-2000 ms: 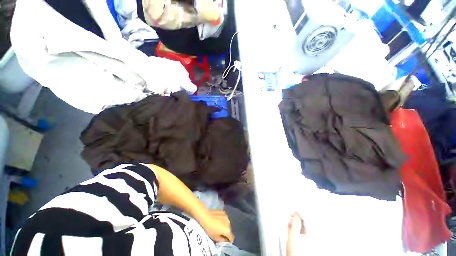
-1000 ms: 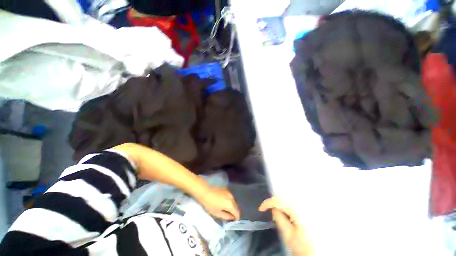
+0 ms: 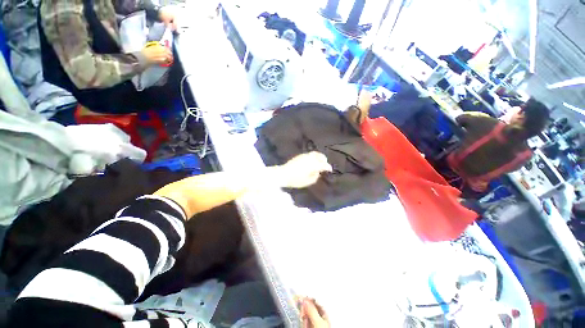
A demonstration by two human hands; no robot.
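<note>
A crumpled dark brown garment pile (image 3: 346, 186) lies on the white machine table (image 3: 269, 269). My left hand (image 3: 306, 170) reaches over the table edge, its fingers on or just above the pile's near side; whether it pinches cloth I cannot tell. My right hand (image 3: 312, 314) is small and cut off by the bottom edge, over the table's near edge; I see no cloth in it. A second dark heap (image 3: 83, 211) lies low at my left, partly hidden by my striped sleeve.
Red cloth (image 3: 420, 186) lies behind the pile. A neighbouring machine (image 3: 269, 70) stands ahead. A person's hand (image 3: 157, 56) holds something with yellow-red handles at upper left. Another person (image 3: 494, 144) is at the right. A white machine (image 3: 455, 282) is at lower right.
My left hand has moved from my lap up and right to the pile on the table. The view has swung toward the right, bringing two people and more of the workshop into sight.
</note>
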